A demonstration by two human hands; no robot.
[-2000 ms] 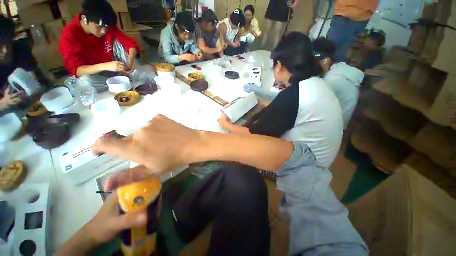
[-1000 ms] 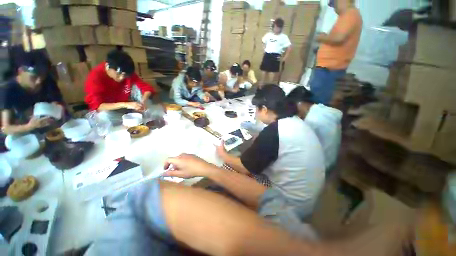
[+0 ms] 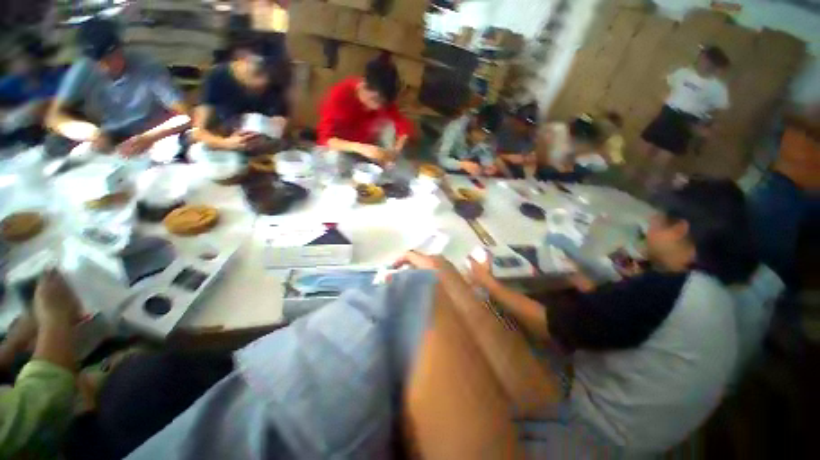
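My right hand (image 3: 421,260) is small and blurred, by the right end of an open long box tray (image 3: 289,308). I cannot tell if its fingers hold anything. A pale blue slab (image 3: 328,282), which may be wrapped in clear film, lies in the tray. A white box lid (image 3: 306,255) with a black-and-red angular corner lies behind the tray. A small white card (image 3: 433,242) is just behind my right hand. My left sleeve and forearm cross the lower middle; my left hand is cut off below the picture.
A white insert with cutouts (image 3: 178,292) and a yellow-brown disc (image 3: 191,219) lie on the left of the table. A person in a black-and-white shirt (image 3: 661,337) sits close on the right, a green sleeve (image 3: 40,400) is at lower left, and several people sit across.
The view has swung left, so the table sits further right. The yellow-orange bottle, earlier in my left hand, has left the picture. My right hand is at the tray's end; the blue slab now shows.
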